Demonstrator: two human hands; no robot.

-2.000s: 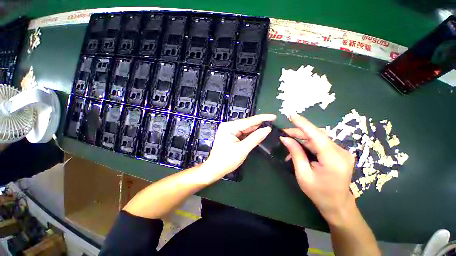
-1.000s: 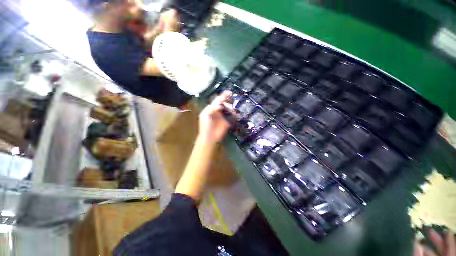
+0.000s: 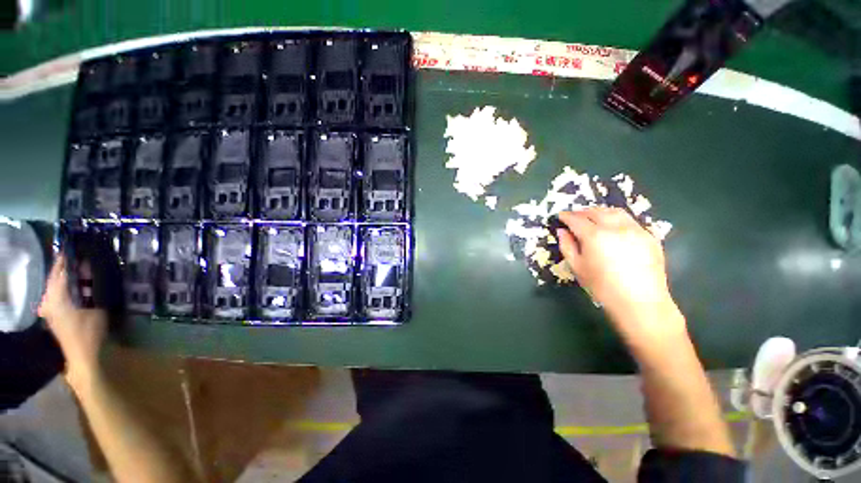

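Observation:
The glossy black blister tray (image 3: 239, 223) lies on the dark green bench, with black housings in its three rows of pockets. My left hand (image 3: 74, 316) is at the tray's lower left corner, with a dark housing (image 3: 92, 274) at its fingers; whether it grips it is unclear. My right hand (image 3: 614, 259) reaches over the mixed pile of black and cream pads (image 3: 578, 198), fingertips down in the pile. What its fingertips hold is hidden. A pile of white-cream paper scraps (image 3: 484, 151) lies between the tray and the mixed pile.
A dark smartphone-like slab (image 3: 675, 66) stands at the upper right. A white fan (image 3: 19, 274) is cut off at the left edge. A round device (image 3: 826, 412) sits at the lower right. White tape with red lettering (image 3: 529, 58) edges the bench.
The view has swung back from the left over the bench. My left hand stays at the tray's end. My right hand has moved from the picture's edge onto the mixed pile. The other person is out of view.

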